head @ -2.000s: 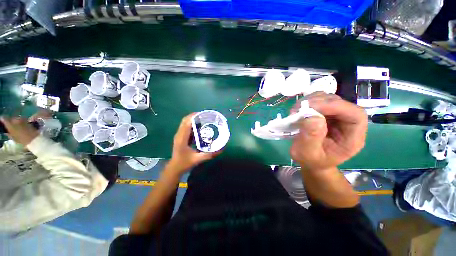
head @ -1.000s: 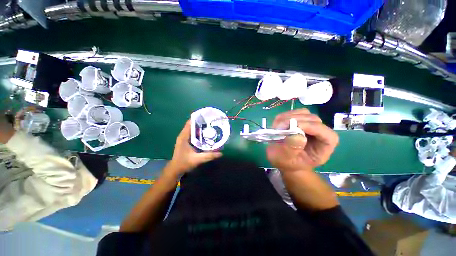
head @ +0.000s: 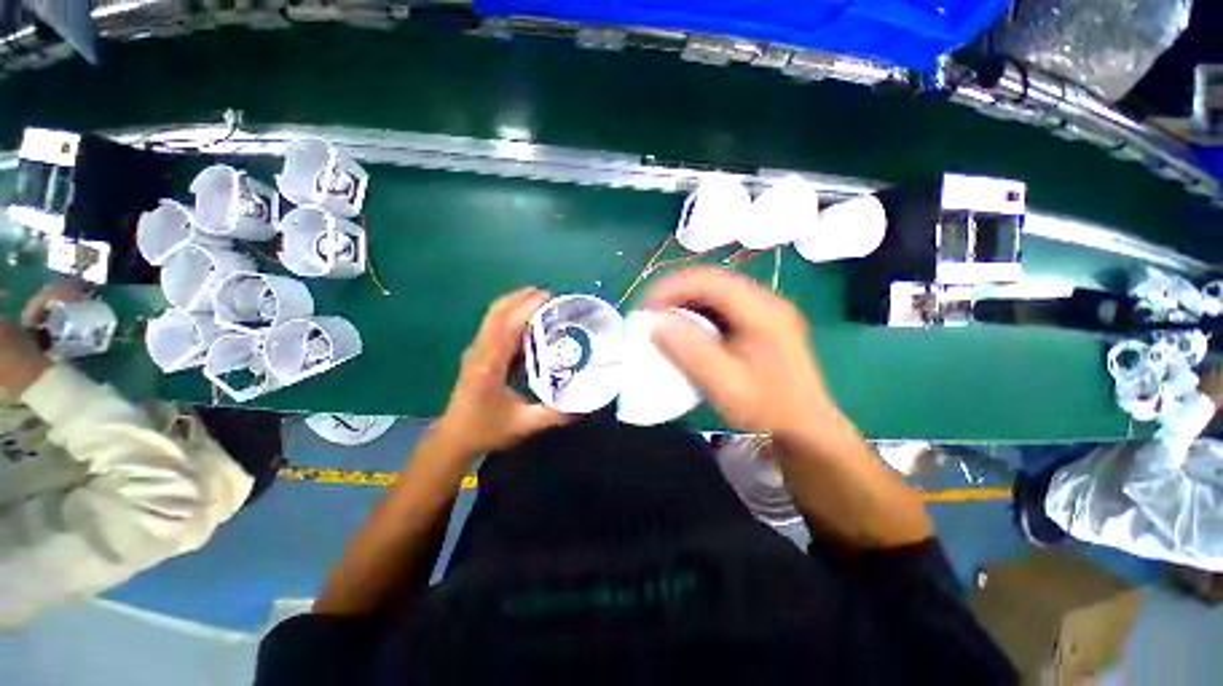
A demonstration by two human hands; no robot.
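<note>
My left hand [head: 499,382] holds a white cup-shaped housing [head: 577,354] with its open end facing up. A grey round part shows inside it. My right hand [head: 731,342] holds a white part with a smooth round face [head: 657,378] close against the housing's right side; its prongs are not visible now. Several open white housings [head: 239,292] stand in a cluster at left. Three white bodies [head: 781,215] lie in a row at back right, with thin red and orange lead wires [head: 652,268] trailing from them.
White-and-black fixtures stand at left [head: 48,168] and right [head: 979,231]. A long black tool [head: 1053,311] lies at right. A blue bin [head: 751,24] and a clear plastic bag [head: 1093,40] are above the bench. Persons work at left [head: 107,469] and right [head: 1140,503]. A carton [head: 1053,616] is on the floor.
My right hand has moved left and brought the white part beside the housing. The part is turned from edge-on to show its smooth face. My left hand still holds the housing.
</note>
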